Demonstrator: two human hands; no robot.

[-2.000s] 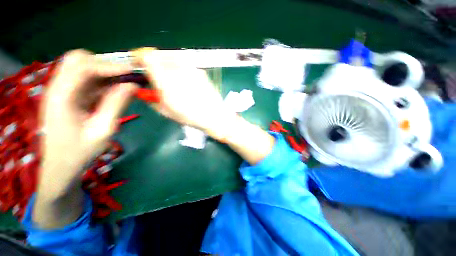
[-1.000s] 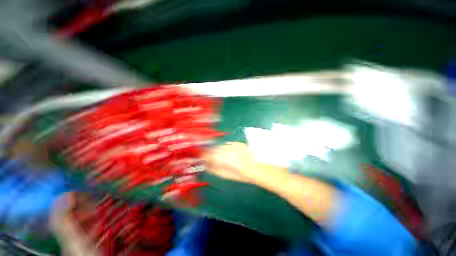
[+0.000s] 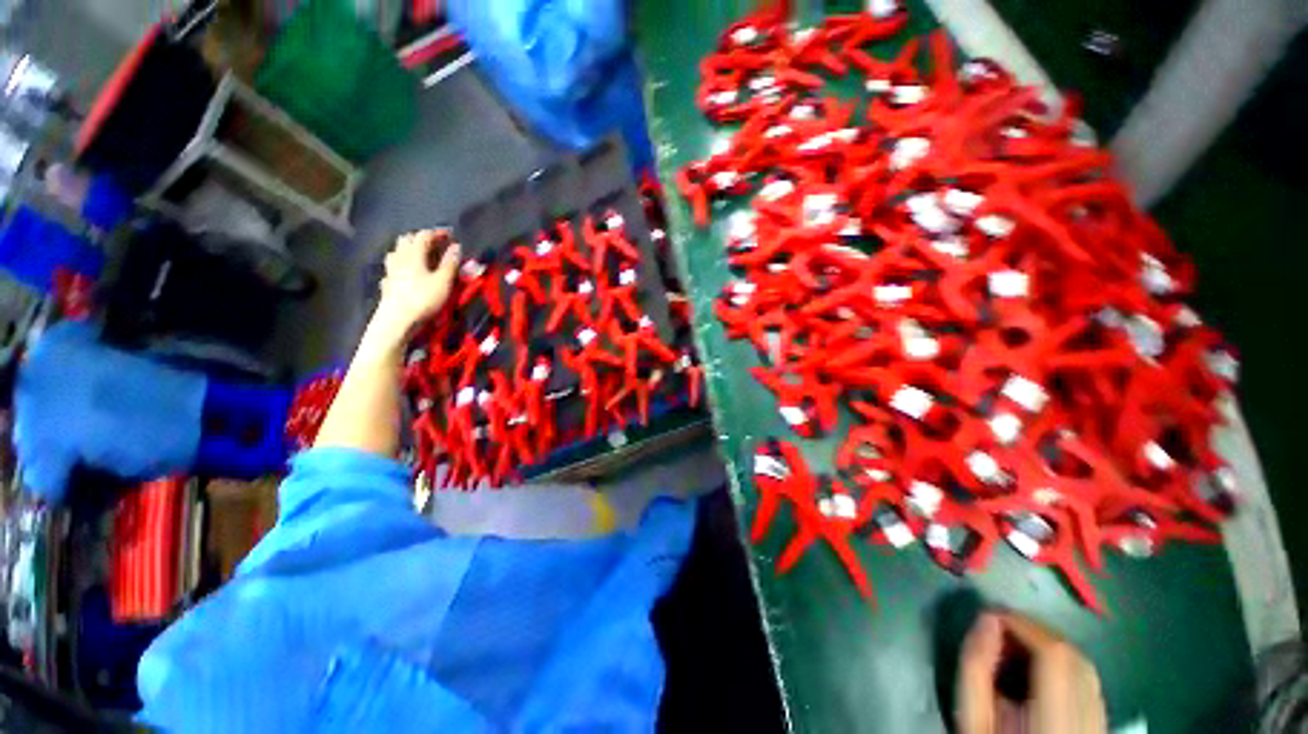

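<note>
Many red spring clamps with white and black bits at their jaws lie in a large pile (image 3: 990, 330) on the green bench at the right. A dark partitioned tray (image 3: 552, 187) beside the bench holds several rows of red clamps (image 3: 581, 323). My left hand (image 3: 419, 275) is at the tray's far left corner, fingers bent, with a dark patch between them; whether it holds a clamp is unclear. My right hand (image 3: 1026, 674) is low on the bench, below the pile, cut off by the bottom edge. Its fingers are curled around a dark gap; its contents cannot be made out.
A person in a blue smock (image 3: 552, 58) is beyond the tray, and another blue-clothed person (image 3: 115, 402) is at the left. A blue bin or stool (image 3: 244, 430) stands left of my forearm. A pale rail (image 3: 1255, 545) edges the bench at right. A wooden frame (image 3: 273, 158) stands upper left.
The view has swung left from the fan and bench to the tray. My left hand has moved out over the tray; my right hand now shows below the clamp pile.
</note>
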